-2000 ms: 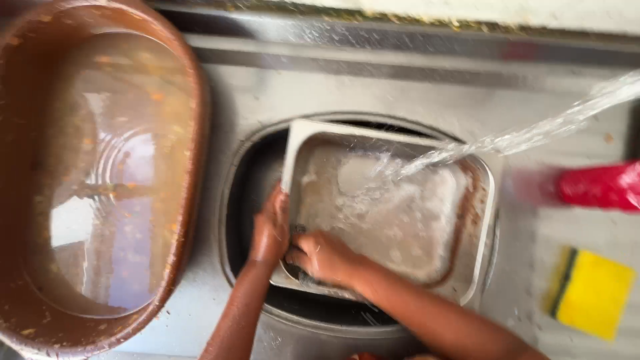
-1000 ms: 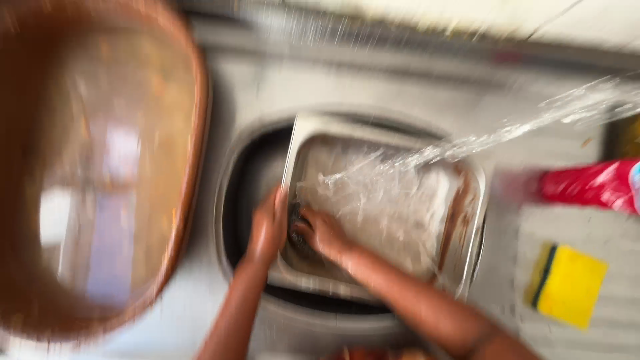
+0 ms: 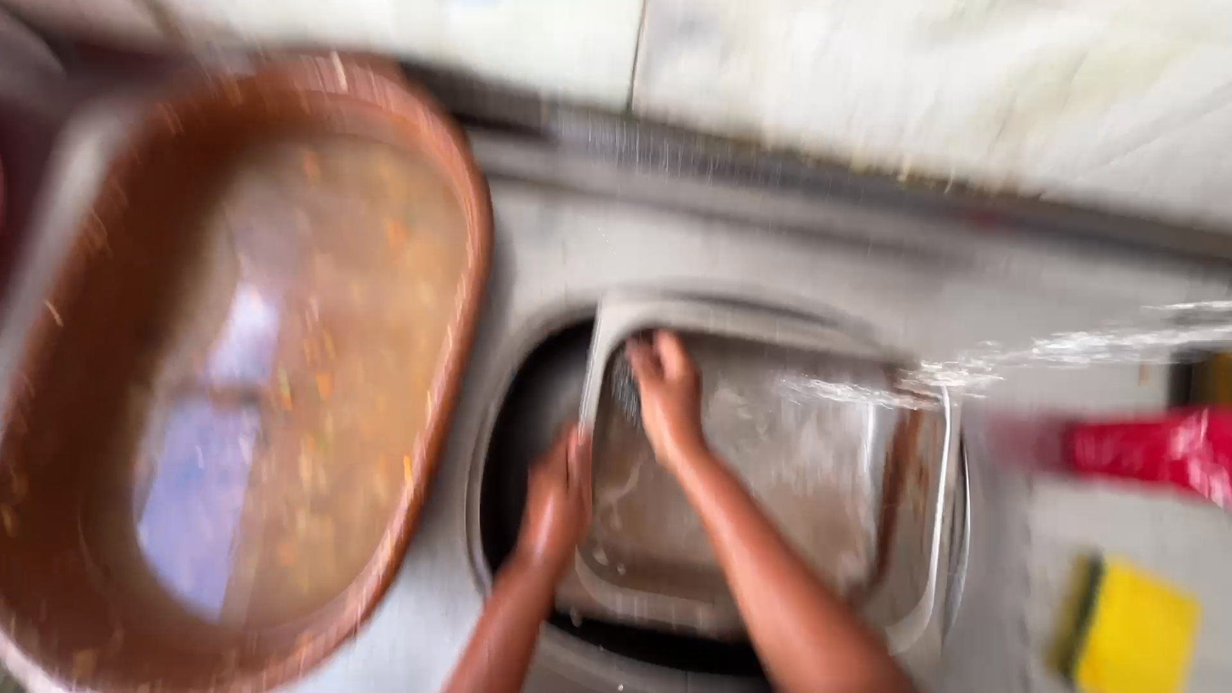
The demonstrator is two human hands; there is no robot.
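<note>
A rectangular stainless steel pan (image 3: 770, 597) lies tilted over the oval sink basin (image 3: 529, 385), with a stream of water (image 3: 1039, 351) running into it from the right. My left hand (image 3: 558, 500) grips the pan's left rim. Inside the pan, my right hand (image 3: 666, 395) presses a dark scouring pad (image 3: 624, 390) against the upper left corner; blur hides the pad's exact shape. Brownish residue shows along the pan's right inner wall.
A large brown basin (image 3: 472, 289) of murky water with floating food bits stands left of the sink. On the steel drainboard at right are a yellow sponge (image 3: 1136, 626) with a dark side and a red bottle (image 3: 1145, 448). A tiled wall (image 3: 866, 87) rises behind.
My right hand has moved from the pan's lower left part up to its upper left corner. My left hand stays at the left rim. The view has shifted, showing more of the wall and brown basin.
</note>
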